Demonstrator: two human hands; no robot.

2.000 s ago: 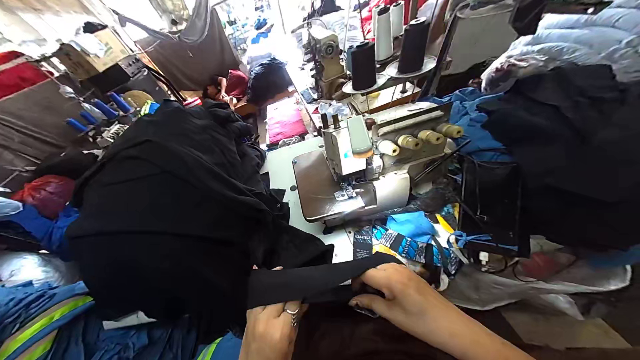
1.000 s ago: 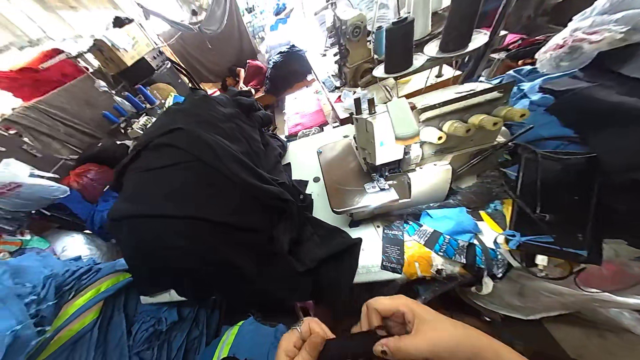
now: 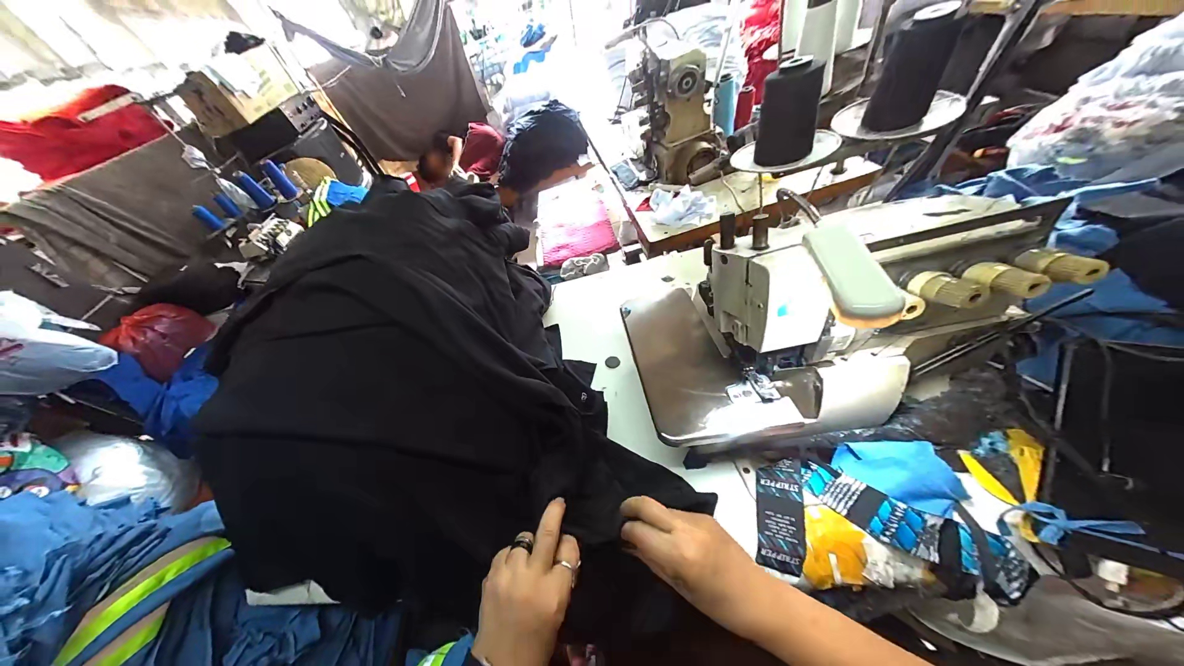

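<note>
A large heap of black fabric (image 3: 398, 388) lies over the left part of the white sewing table (image 3: 610, 379). My left hand (image 3: 529, 587), with rings on it, rests at the heap's near edge, index finger extended on the cloth; whether it grips any is unclear. Just to its right, my right hand (image 3: 680, 546) pinches the black cloth between thumb and fingers near a corner. Beyond the hands stands an overlock sewing machine (image 3: 777, 296), its presser foot (image 3: 754, 387) over the metal plate. No cloth lies under the foot.
Colourful fabric scraps (image 3: 860, 518) lie right of my right hand. Black thread cones (image 3: 789, 111) stand behind the machine. Blue garments with reflective strips (image 3: 139, 592) are at the left. A person (image 3: 453, 157) bends over in the background. White plastic bags (image 3: 1101, 120) sit at the far right.
Two seconds ago both hands held a black strip stretched between them; one second ago they were together low in view on dark cloth. Now they are apart, up on the heap's near edge.
</note>
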